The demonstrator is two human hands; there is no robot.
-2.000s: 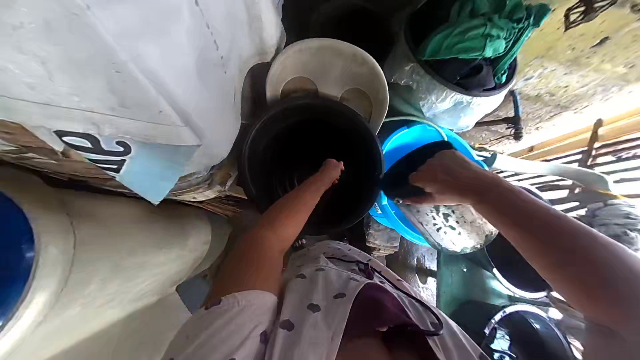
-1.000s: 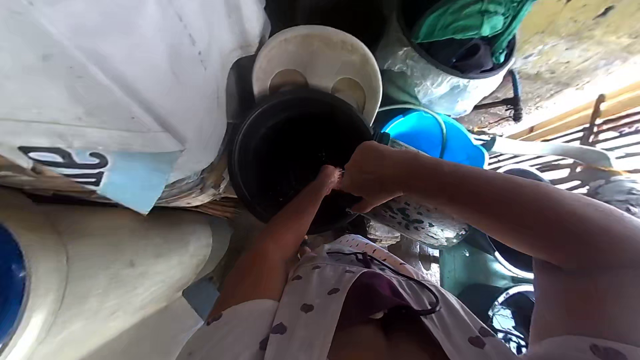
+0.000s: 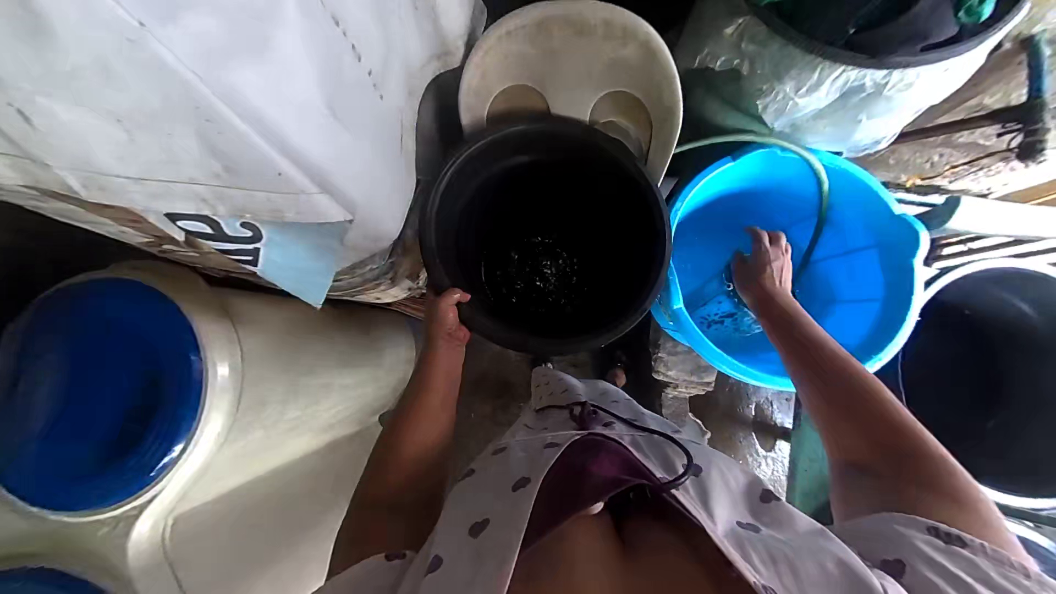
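A round black plastic tub (image 3: 652,247) stands in the middle, dark inside, with glints of liquid or wet specks low in it. My left hand (image 3: 448,318) grips its near left rim, thumb over the edge. To the right of it is a blue plastic basin (image 3: 874,272) with a little water and a green hose (image 3: 823,186) curving over its rim. Inside this basin is my right hand (image 3: 763,266), fingers bent downward; whether it holds something under its palm I cannot tell. Behind the black tub a cream plastic stool or chair seat (image 3: 569,49) shows two round hollows.
Cream containers with blue tops (image 3: 99,396) fill the lower left, below a large white sack (image 3: 247,99) bearing print. A plastic-wrapped bin (image 3: 825,99) holding dark and green cloth stands at the upper right. Another dark tub (image 3: 982,379) is at the right edge.
Both hands were at the black tub, the right with a dark-rimmed speckled vessel. Now the left is on the rim and the right has moved into the blue basin; that vessel is no longer seen.
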